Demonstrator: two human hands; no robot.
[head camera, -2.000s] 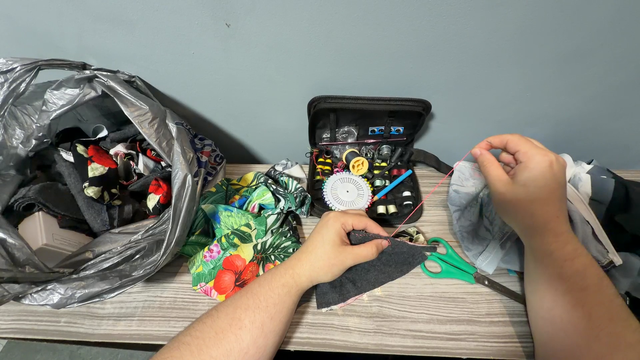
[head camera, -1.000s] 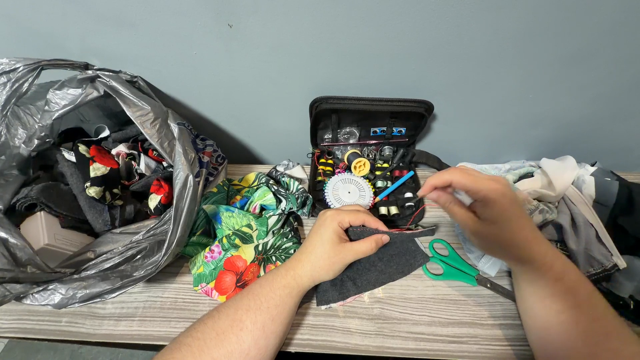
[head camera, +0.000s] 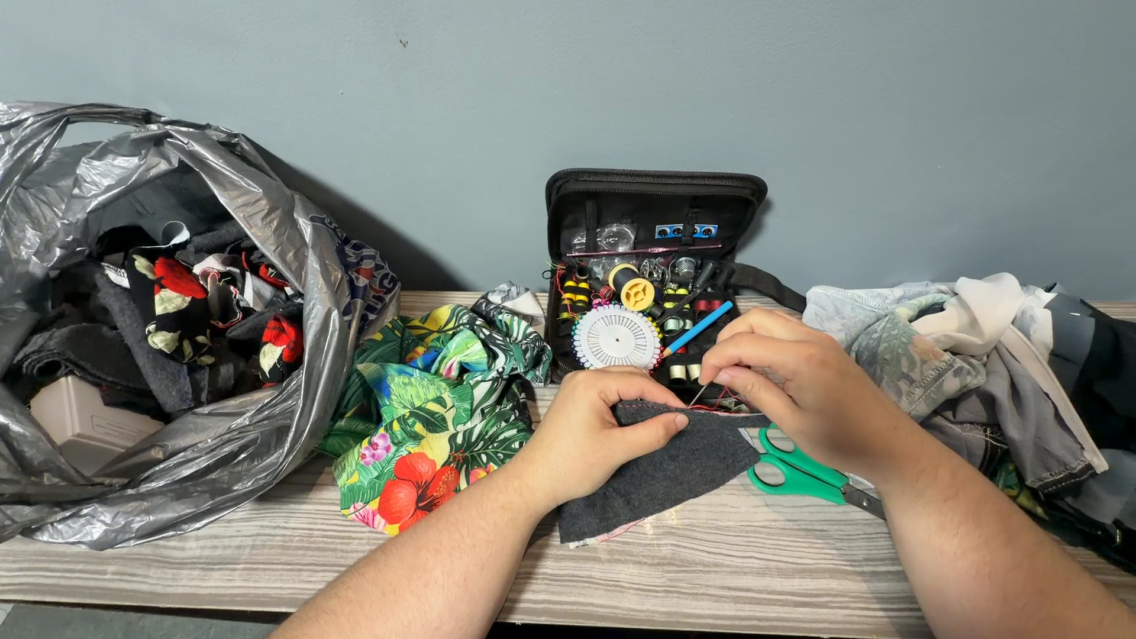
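Note:
Between the thumb and fingers of my left hand (head camera: 603, 430) is the upper edge of a dark grey fabric piece (head camera: 666, 470), which hangs over the wooden table. My right hand (head camera: 790, 382) pinches a thin sewing needle (head camera: 699, 394) at that same edge, close to my left fingertips. Red thread (head camera: 723, 409) lies along the edge. Behind my hands stands an open black sewing kit (head camera: 657, 188) with thread spools, a yellow spool (head camera: 632, 288), a round pin wheel (head camera: 617, 338) and a blue pencil-like stick (head camera: 698, 329). Green-handled scissors (head camera: 803, 475) lie beside the fabric, partly behind my right wrist.
A grey plastic bag (head camera: 266, 435) of fabric scraps, with a beige box (head camera: 89, 424) inside, fills the left side. Tropical-print cloth (head camera: 426, 444) lies between bag and kit. Piled garments (head camera: 985, 355) lie at the right. A grey wall (head camera: 843, 115) rises behind the table (head camera: 710, 577).
My right hand was raised at the right with a red thread stretched to the fabric; it has come down and left to the fabric's edge. My left hand keeps its hold.

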